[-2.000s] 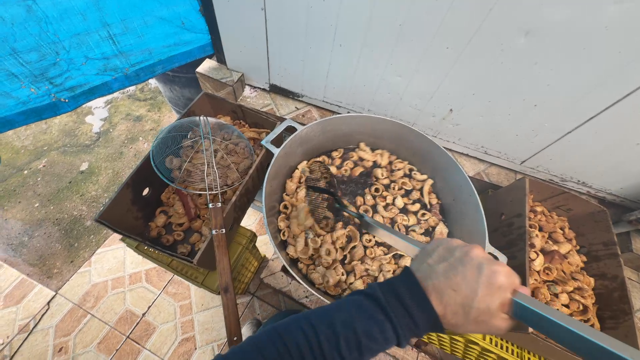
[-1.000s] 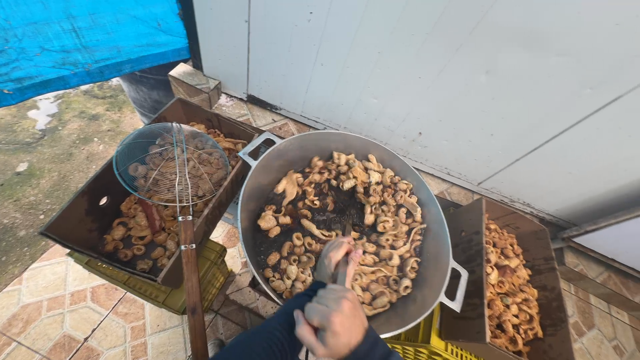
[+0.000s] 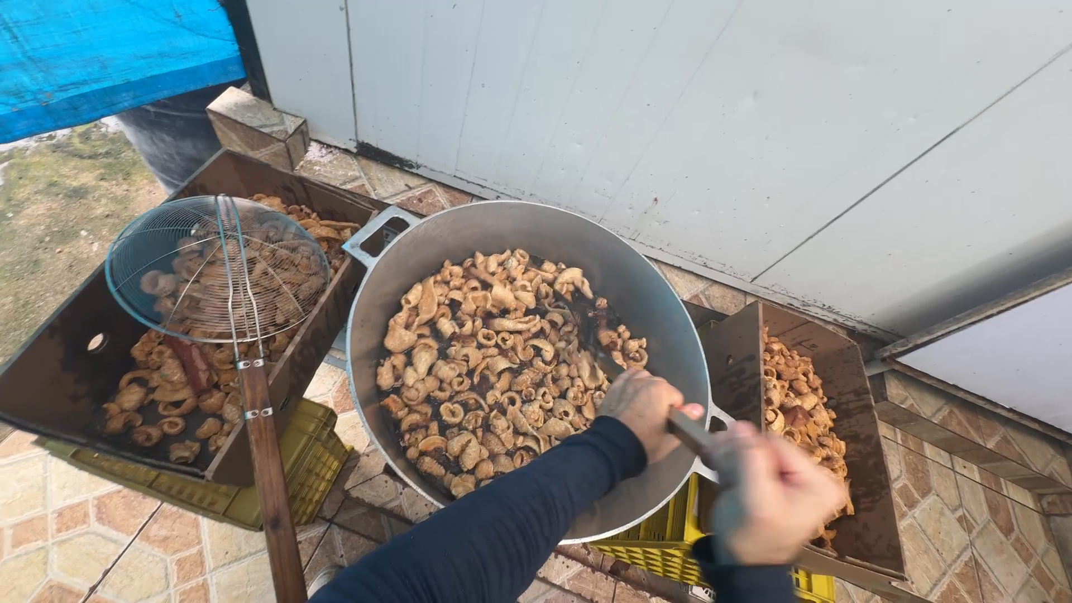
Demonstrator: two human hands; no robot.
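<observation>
A wide metal pot (image 3: 670, 343) holds curled fried pieces, apparently pork rinds (image 3: 502, 360), in dark oil. My left hand (image 3: 645, 410), at the end of a dark blue sleeve, grips the metal handle (image 3: 691, 431) of a long utensil over the pot's right side. Farther up that handle, beyond the rim, my right hand (image 3: 775, 494) is closed on it and blurred. The utensil's head lies among the pieces and is mostly hidden. To the left, a round wire skimmer (image 3: 219, 268) with a wooden handle (image 3: 272, 494) rests over a box of fried pieces.
The left brown box (image 3: 50, 394) stands on an olive crate (image 3: 310, 469). Another box (image 3: 863, 469) of fried pieces is at the right, near a yellow crate (image 3: 662, 536). A pale panel wall (image 3: 628, 109) rises behind the pot. A blue tarp (image 3: 109, 59) hangs at upper left.
Both hands have moved right from near the pot's lower middle one second ago. Two seconds ago the utensil's head was at the pot's left side; now it is at the right. The pieces have shifted.
</observation>
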